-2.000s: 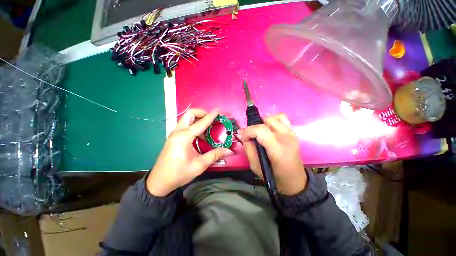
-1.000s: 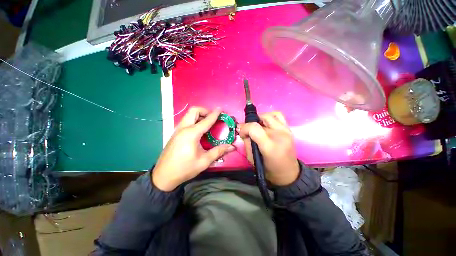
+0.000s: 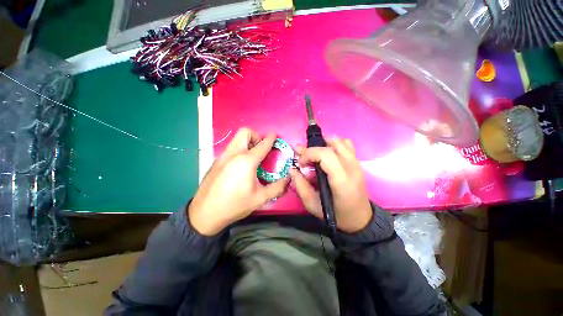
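My left hand (image 3: pixel 231 179) holds the green ring PCB (image 3: pixel 284 148) between thumb and fingers, low over the near edge of the pink mat (image 3: pixel 259 111). The ring's open centre shows the pink below. My right hand (image 3: pixel 336 179) holds the black soldering iron (image 3: pixel 315 136), its metal tip pointing away from me, clear of the ring. The right fingertips are at the ring's right edge, by a small dark part; whether they pinch it is too small to tell.
A pile of connector leads (image 3: pixel 191 52) lies at back left, before a framed panel (image 3: pixel 154 18). Clear blister trays (image 3: pixel 31 166) stand at left. A thin silvery strand (image 3: pixel 111 125) hangs over the green bench (image 3: pixel 136 179). The fume extractor hood (image 3: pixel 407 74) and tip cleaner (image 3: pixel 512 134) are at right.
The ring has tilted slightly in my left hand. My right fingers have shifted and spread at the ring's right edge, and the iron stands slightly further right than one second ago.
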